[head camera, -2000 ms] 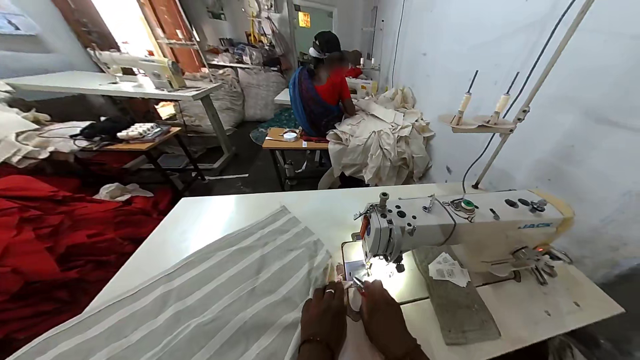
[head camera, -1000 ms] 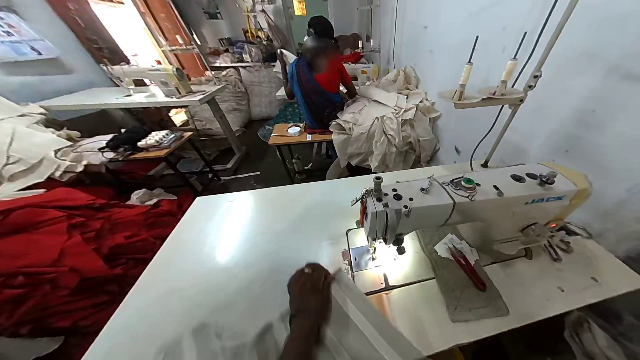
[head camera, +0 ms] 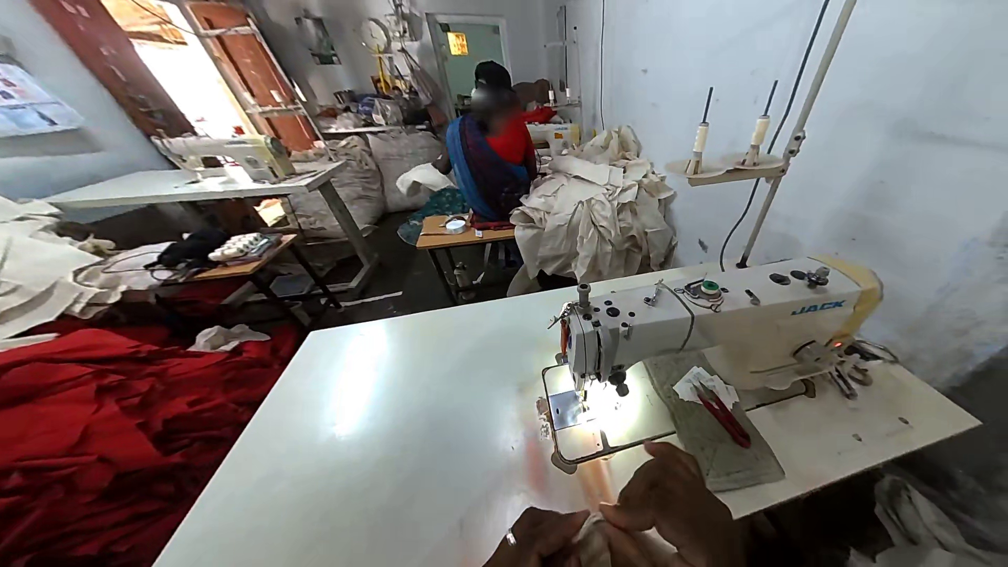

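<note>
Both hands are at the bottom of the head view, over the front edge of a white sewing table (head camera: 409, 425). My left hand (head camera: 539, 537), with a ring on one finger, pinches a piece of pale cloth (head camera: 592, 543). Close against it, my right hand (head camera: 669, 504) grips the same cloth with thumb and finger. Most of the cloth is hidden below the frame. Just beyond the hands stands a Jack industrial sewing machine (head camera: 732, 323), its lamp lit over the needle plate (head camera: 568, 411). Red-handled thread snips (head camera: 724, 417) lie on white paper pieces (head camera: 701, 386) and a grey cloth pad (head camera: 740, 465).
Red fabric (head camera: 134, 425) is heaped left of the table. A thread stand (head camera: 736, 169) with two cones rises behind the machine. Ahead, a person (head camera: 496, 150) sits beside piled cream cloth (head camera: 598, 213). Another sewing machine (head camera: 228, 157) stands at the left back.
The striped grey cloth has left the tabletop. Both hands are now at the near edge, holding pale cloth. The red snips, absent from the pad two seconds ago, lie there now.
</note>
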